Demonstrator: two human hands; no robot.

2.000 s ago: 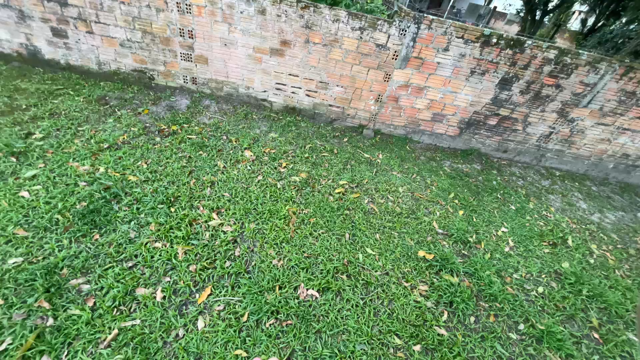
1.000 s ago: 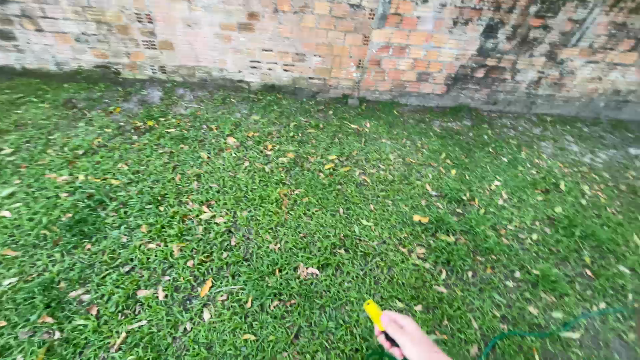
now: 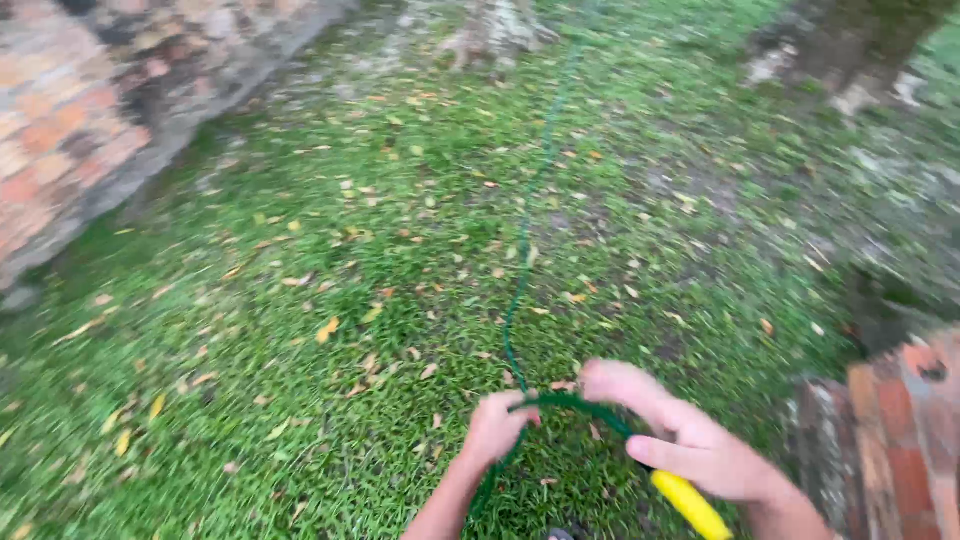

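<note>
A green garden hose (image 3: 577,403) arches between my two hands at the lower middle of the view. My left hand (image 3: 496,427) is closed around the hose at the arch's left end. My right hand (image 3: 675,442) holds its other end, by a yellow and black nozzle or handle (image 3: 686,502) whose yellow part points down to the right. Another stretch of the hose runs away over the grass from beside my left hand toward the top of the view. Below my left hand the hose curves down toward the bottom edge. Motion blurs both hands.
A brick wall (image 3: 67,105) with a grey base borders the upper left. Two tree trunks (image 3: 499,26) (image 3: 847,45) stand at the top. Stacked bricks (image 3: 900,427) lie at the lower right beside a dark hollow. Fallen leaves dot the grass (image 3: 420,300).
The view has swung right, away from facing the wall. One second ago only one hand with the yellow piece showed; now both hands are in view with the hose between them.
</note>
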